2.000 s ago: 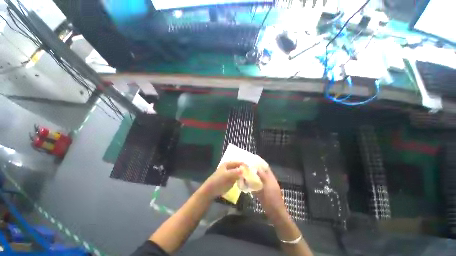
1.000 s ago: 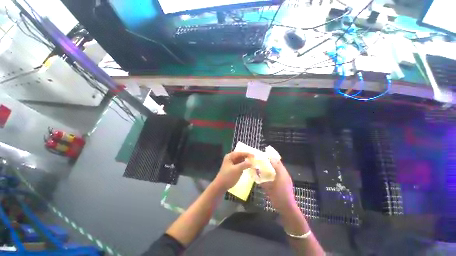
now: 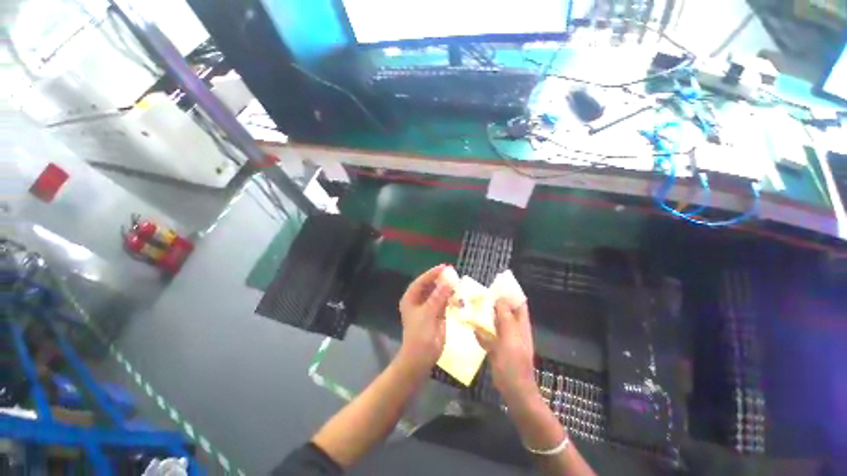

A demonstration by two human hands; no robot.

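Observation:
My left hand [image 3: 425, 316] and my right hand [image 3: 513, 344] are close together near the middle of the view. Between them is a crumpled cream-white piece [image 3: 478, 302], pinched by the fingers of both hands. Its upper right part sticks out above my right hand. A pale yellow sheet [image 3: 462, 353] shows below and between the hands, over a black panel with silver dots [image 3: 486, 255]. Whether the sheet is held or lies on the panel cannot be told. The fingertips are blurred.
Black slatted panels [image 3: 311, 271] lie at the bench's left end. A wide black bar [image 3: 641, 353] and dotted panels [image 3: 571, 402] are at right. A raised shelf [image 3: 418, 167] carries a keyboard, mouse [image 3: 585, 104] and cables, with a blue loop [image 3: 706, 212] hanging over its edge.
The view has shifted, so the bench sits further right and lower. The hands have tilted more upright, and more of the cream-white piece and yellow sheet shows between them.

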